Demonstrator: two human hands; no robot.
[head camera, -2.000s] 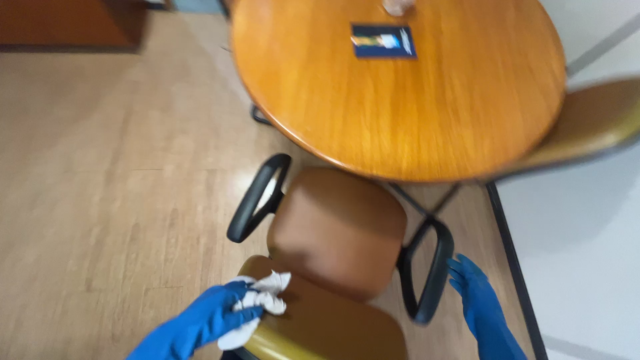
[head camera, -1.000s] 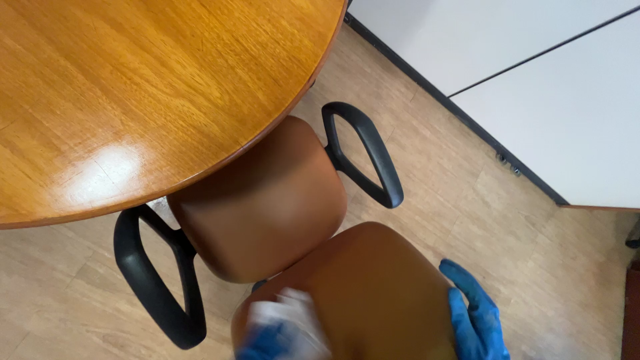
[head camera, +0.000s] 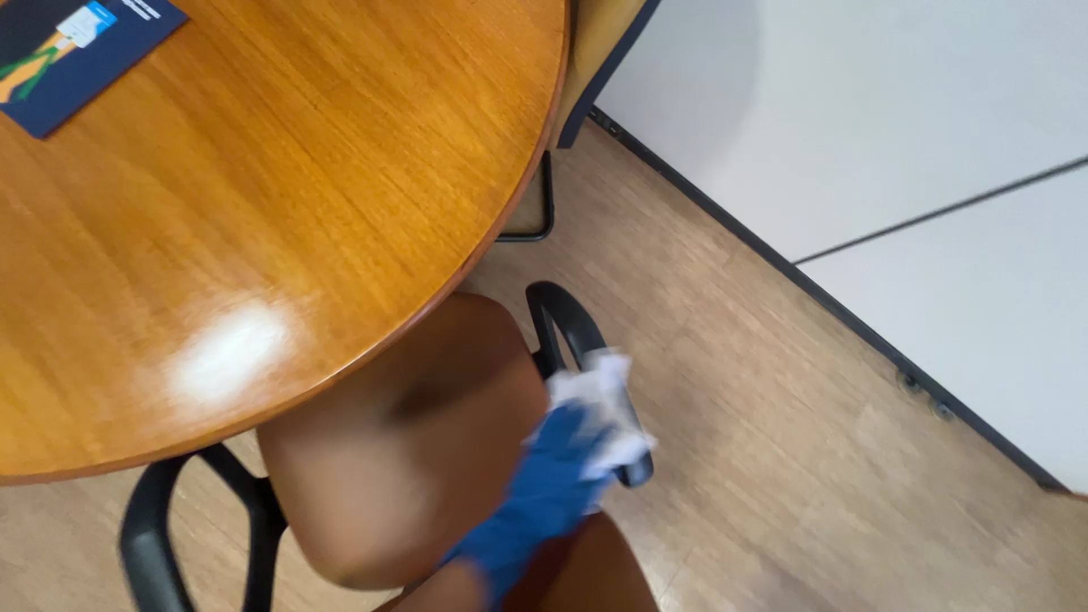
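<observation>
My left hand (head camera: 544, 484), in a blue glove and blurred, holds a crumpled white cloth (head camera: 599, 408). The cloth lies against the right-hand black armrest (head camera: 574, 314) of a brown office chair and covers part of it. Left of the hand is the chair's brown seat (head camera: 408, 450), partly under the table edge. The top of the backrest (head camera: 603, 569) shows at the bottom, partly behind my wrist. The other black armrest (head camera: 153, 527) stands at the lower left. My right hand is out of view.
A round wooden table (head camera: 340, 170) fills the upper left, with a dark blue printed booklet (head camera: 93, 72) on it. Another chair (head camera: 595, 59) stands beyond the table's edge. A white panelled wall (head camera: 850, 110) with a dark base strip borders the wood-look floor (head camera: 765, 442).
My left hand has moved with the white cloth from the backrest to the right-hand armrest. My right hand, earlier at the backrest's right side, has left the view. The view has shifted.
</observation>
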